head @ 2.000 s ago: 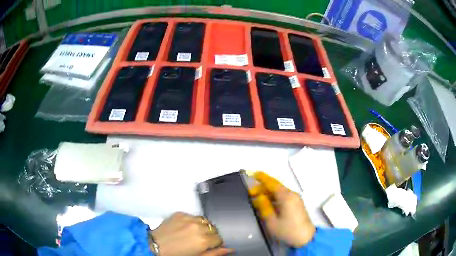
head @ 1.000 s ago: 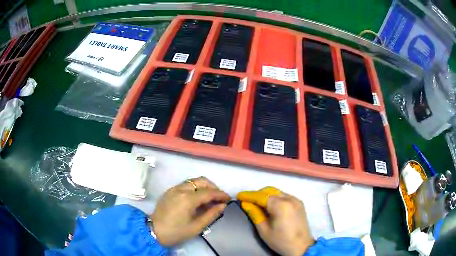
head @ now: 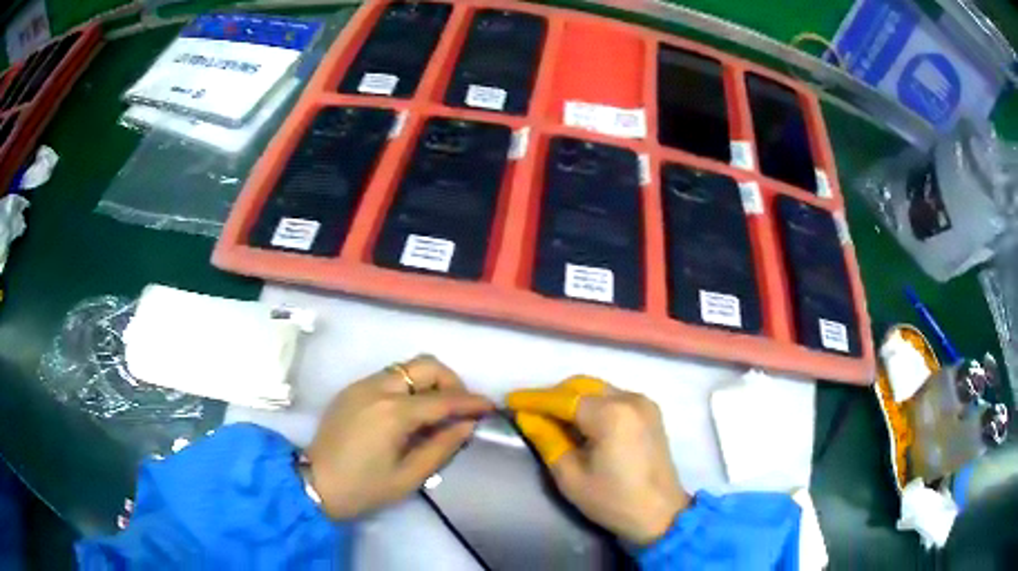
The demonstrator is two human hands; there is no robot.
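A smartphone [head: 508, 502] lies screen up on the white mat [head: 368, 323], its lower end cut off by the picture's bottom edge. A greyish sheet seems to lie over its screen. My left hand [head: 391, 435], bare with a ring, pinches at the phone's top edge with thumb and index finger; what it pinches is too small to tell. My right hand [head: 597, 452], with orange-yellow finger cots, touches the top right corner and holds the phone there. Both hands' fingertips nearly meet.
The salmon-red tray [head: 525, 292] of phones stands behind the mat, one upper pocket without a phone. A stack of pale films [head: 207, 346] is at left. A white cloth [head: 765, 429], finger cots and bottles [head: 949, 418] are at right. Bagged cards [head: 218, 67] lie back left.
Over two seconds, my left hand has moved from the phone's left side to its top edge, beside my right fingers. In the last second the hands have barely moved; the view has shifted.
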